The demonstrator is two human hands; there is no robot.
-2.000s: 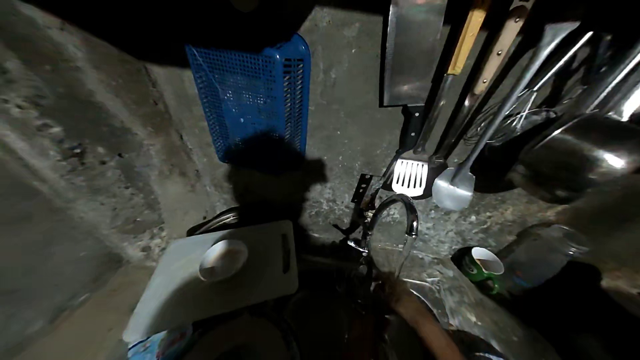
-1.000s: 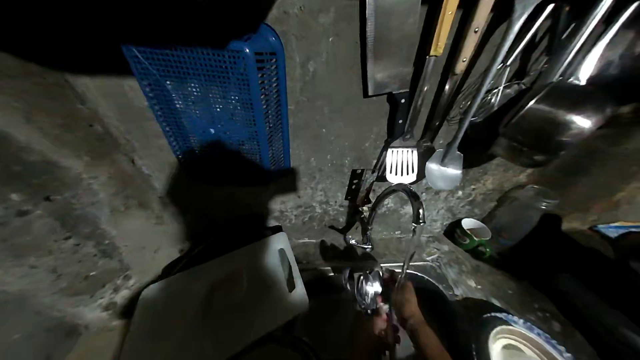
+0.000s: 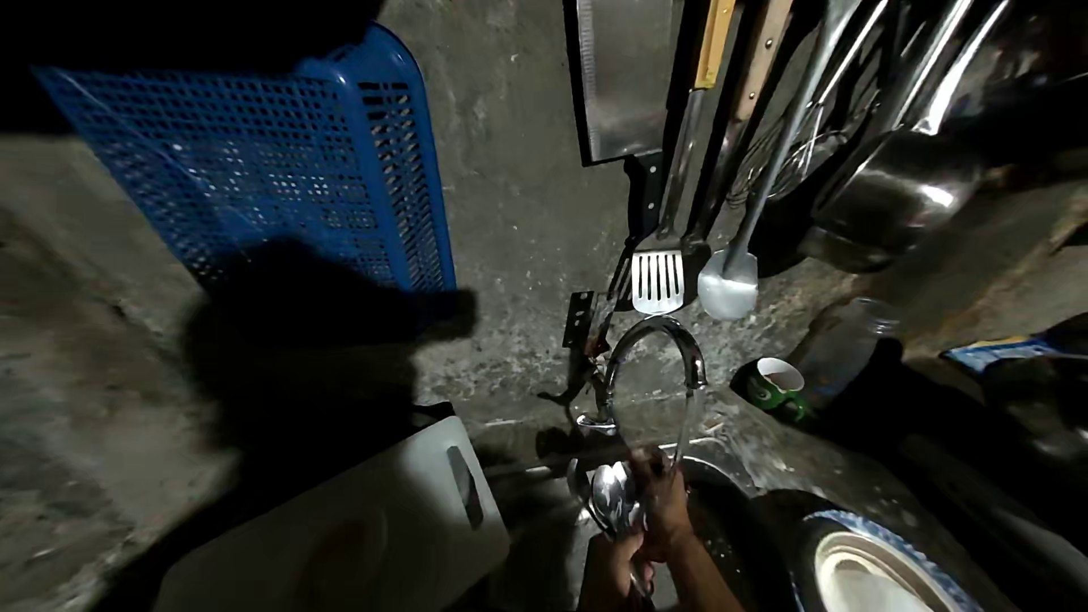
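Observation:
My left hand (image 3: 619, 557) grips a bunch of metal spoons (image 3: 610, 493) by the handles, their bowls pointing up. Close beside it on the right, my right hand (image 3: 663, 501) is at the spoons, its fingers raised near their bowls; whether it grips anything is hard to see. Water runs from the curved chrome faucet (image 3: 659, 323) down by my right hand. Both hands are over the metal sink (image 3: 722, 476), whose inside is mostly dark.
A white cutting board (image 3: 408, 510) lies left of the sink. To the right are a green mug (image 3: 778, 387), a glass jar (image 3: 850, 340) and stacked plates (image 3: 918, 544). A blue plastic basket (image 3: 255, 170), a cleaver (image 3: 625, 81), a slotted turner (image 3: 657, 276) and other utensils hang on the wall.
Two seconds ago a white bowl stood on the cutting board; it is not plainly visible there now. Both hands and the shiny spoons have come into sight under the faucet.

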